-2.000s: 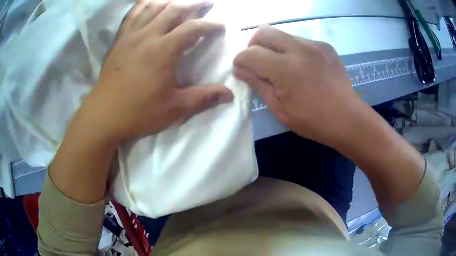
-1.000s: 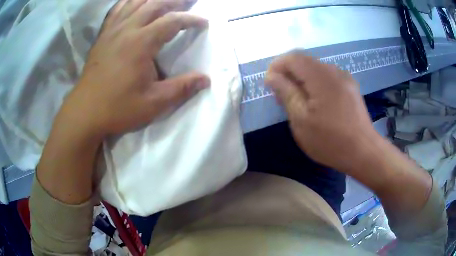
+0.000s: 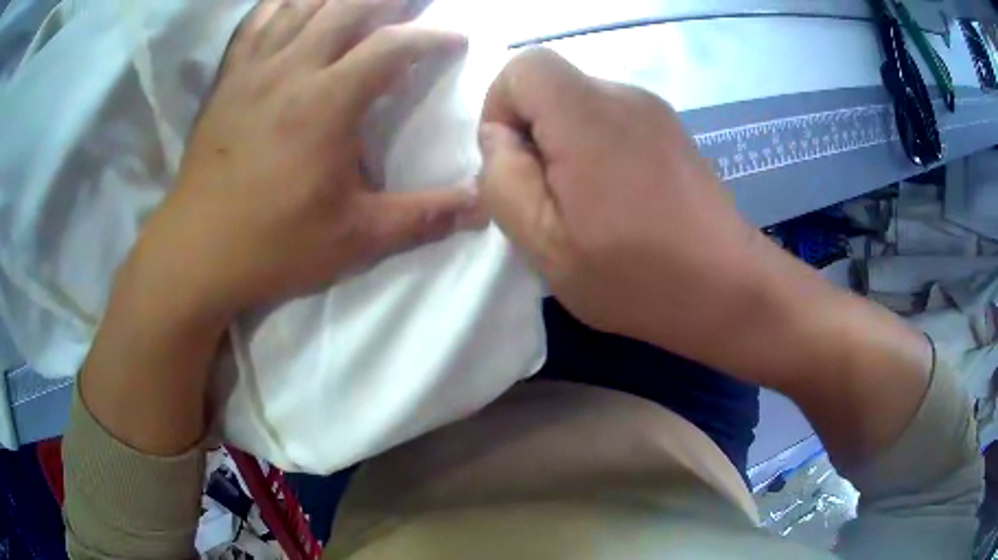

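An off-white garment (image 3: 383, 350) lies over the machine table's front edge and hangs down towards my lap. My left hand (image 3: 285, 175) lies on the cloth with its fingers spread, the thumb near the garment's right edge, pressing it on the table. My right hand (image 3: 613, 186) is at that right edge, thumb and index finger closed together there. Its fingertips hide the bit of edge between them, so a pinch on the cloth looks likely but the grip is partly hidden. The needle area is not in view.
A ruler band (image 3: 799, 142) runs along the front edge of the white table (image 3: 766, 66). Black-handled scissors (image 3: 911, 98) and a thin green tool (image 3: 928, 49) lie at the right. Grey-white cloth pieces (image 3: 930, 284) are heaped lower right. A red basket (image 3: 274, 503) with scraps stands below left.
My right hand was at the cloth edge, moved off to the right over the ruler, and is now back at the edge. My left hand and the garment have shifted slightly left since the first frame.
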